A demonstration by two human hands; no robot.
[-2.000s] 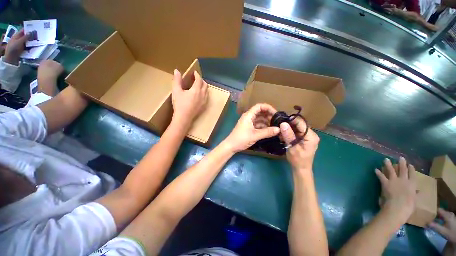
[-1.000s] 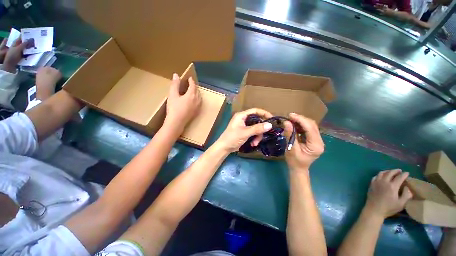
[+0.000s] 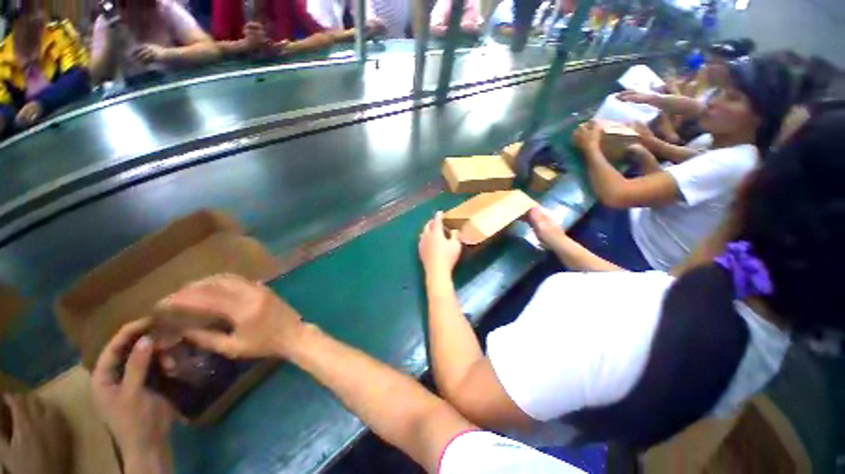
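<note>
The open brown accessory box (image 3: 130,292) is at the left, its lid standing up behind. A dark, shiny bundle (image 3: 199,375) lies in it, partly hidden by my hands; its parts are blurred. My left hand (image 3: 137,384) is at the box's left side with fingers bent at the bundle. My right hand (image 3: 232,315) reaches over the box from the right, fingers pointing left, close to my left fingertips. Blur hides whether either hand grips anything.
A neighbour's hand (image 3: 32,435) and brown cardboard are at the lower left edge. At right, a neighbour holds an open carton (image 3: 491,215), near closed cartons (image 3: 477,173) and a black item (image 3: 536,157). The conveyor (image 3: 315,157) runs behind; people sit beyond it.
The view has swung right and up, so my box now sits at the left. My hands, earlier handling the black cable in front of the box, are now over the box.
</note>
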